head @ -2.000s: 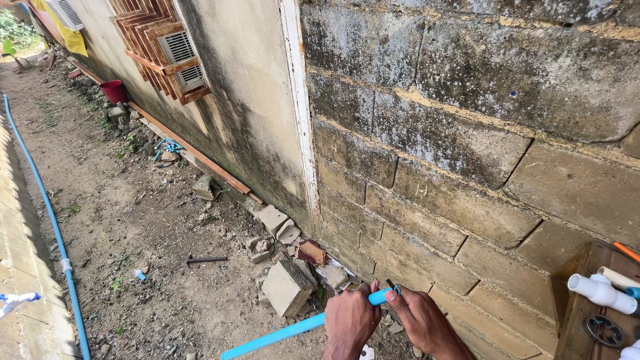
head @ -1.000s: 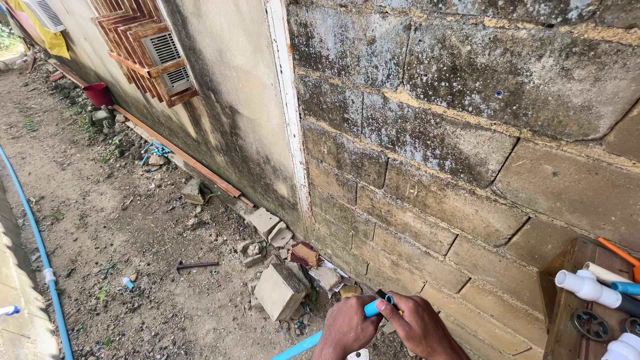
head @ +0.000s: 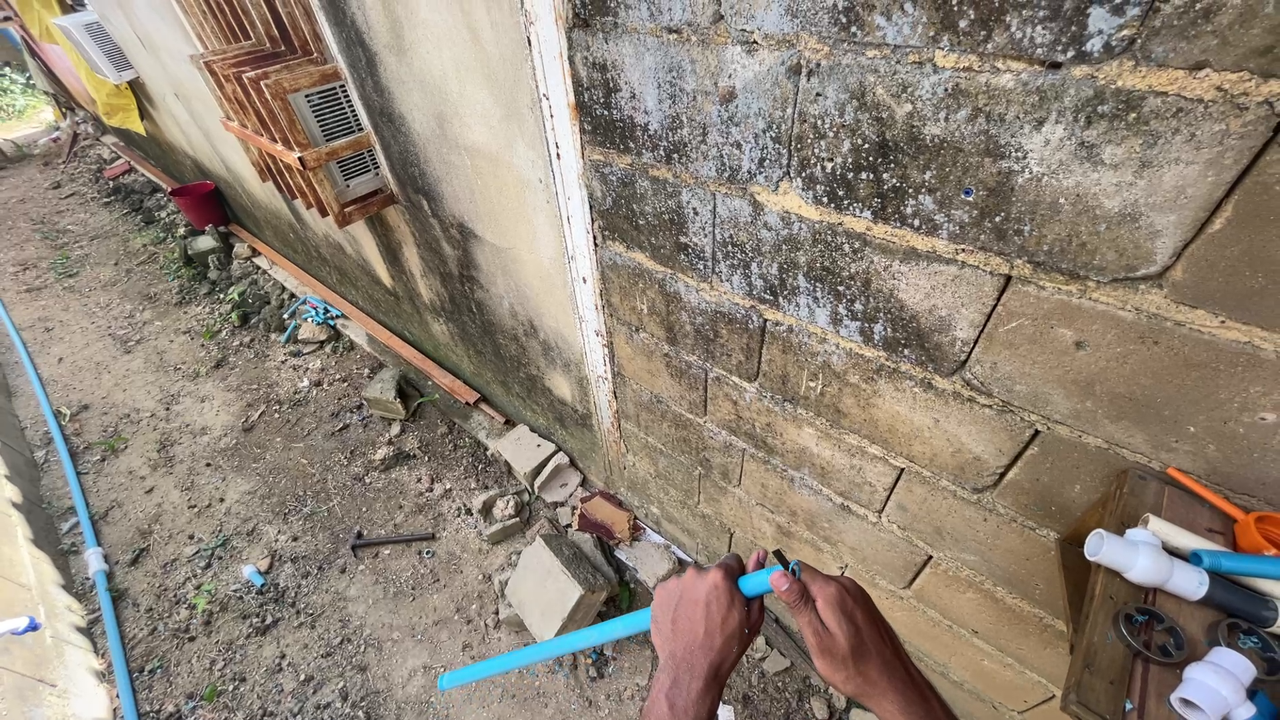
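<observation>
My left hand [head: 703, 622] is wrapped around a blue plastic pipe [head: 560, 648] near its upper right end. The pipe slants down to the left over the dirt. At that end, my right hand [head: 832, 622] pinches a small dark blade-like tool [head: 780, 561] against the pipe's mouth, where a thin blue curl shows. The fingers hide most of this tool, so its kind cannot be told.
Broken concrete blocks [head: 558, 588] lie below the block wall [head: 890, 400]. A hammer [head: 392, 539] rests on the dirt. At right, a wooden box [head: 1085, 655] carries white fittings [head: 1145, 562] and pipe pieces. A long blue pipe [head: 72, 480] runs along the left.
The blue pipe now slants out farther to the left of my left hand than one second ago, when less of it showed. Both hands stay together at its end.
</observation>
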